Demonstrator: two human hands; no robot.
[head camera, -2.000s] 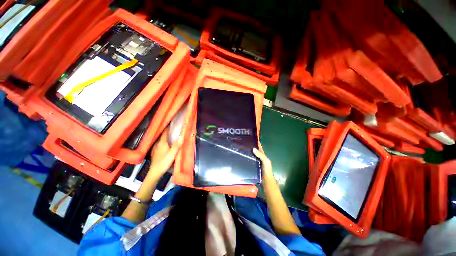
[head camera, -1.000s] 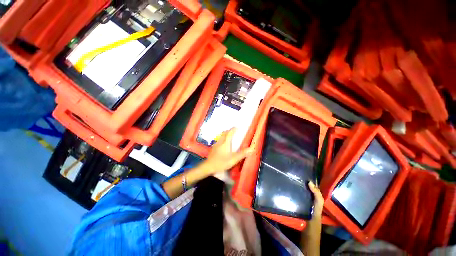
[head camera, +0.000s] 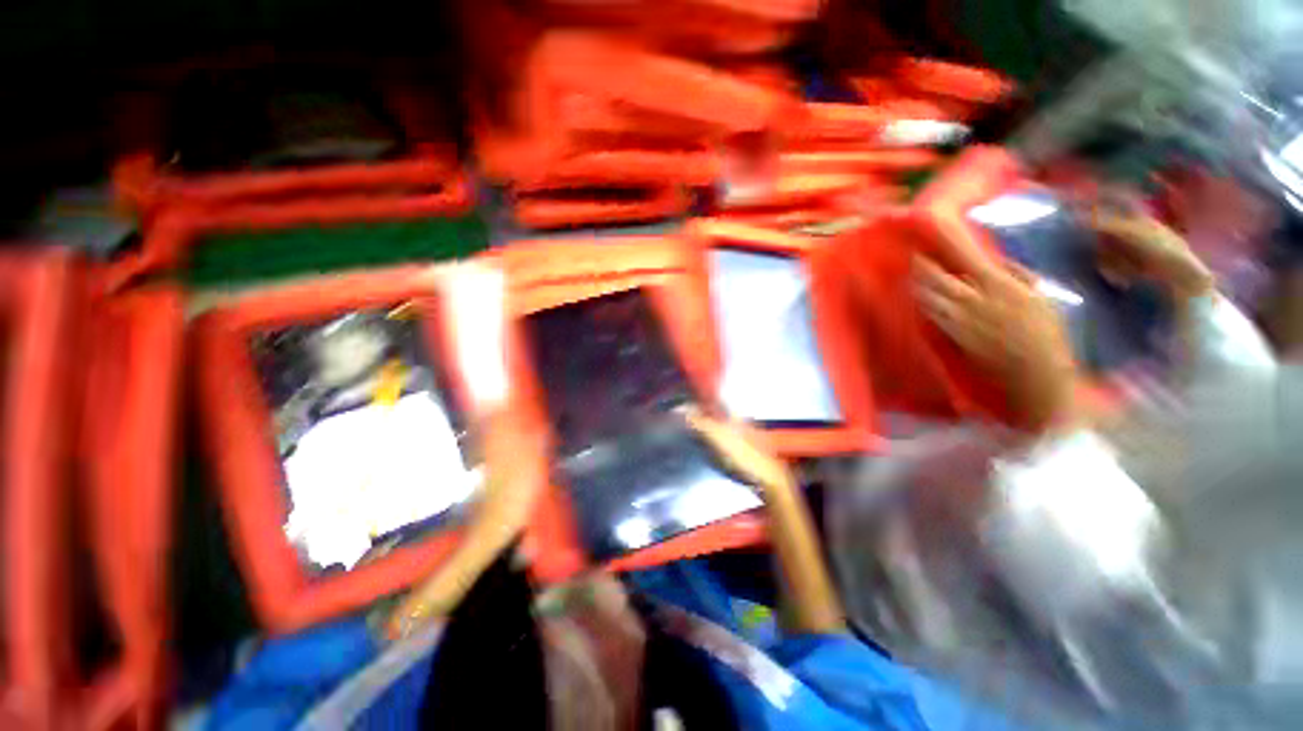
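The picture is blurred. A dark-screened tablet (head camera: 622, 407) sits tilted in a red-orange foam tray (head camera: 560, 540) in front of me. My right hand (head camera: 743, 454) holds the tablet's right edge, thumb side on the glass. My left hand (head camera: 503, 479) is at the tray's left edge, below a long white piece (head camera: 477, 331); its fingers are too blurred to tell their grip. Left of it, an open-back tablet (head camera: 379, 464) with a white battery and a small yellow cable lies in another foam tray (head camera: 246, 471).
A tray with a lit tablet (head camera: 773, 336) stands close on the right. Another person's hands (head camera: 1000, 321) are beyond it, by a dark, shiny tablet (head camera: 1065, 257). Stacked foam trays (head camera: 629, 107) are at the back, more (head camera: 136, 486) at the far left. Green bench (head camera: 336, 250) shows behind.
The view has swung right, bringing another person's hands into the picture. The held tablet, its tray and both my hands appear further left. The large open-back tablet at upper left has left view.
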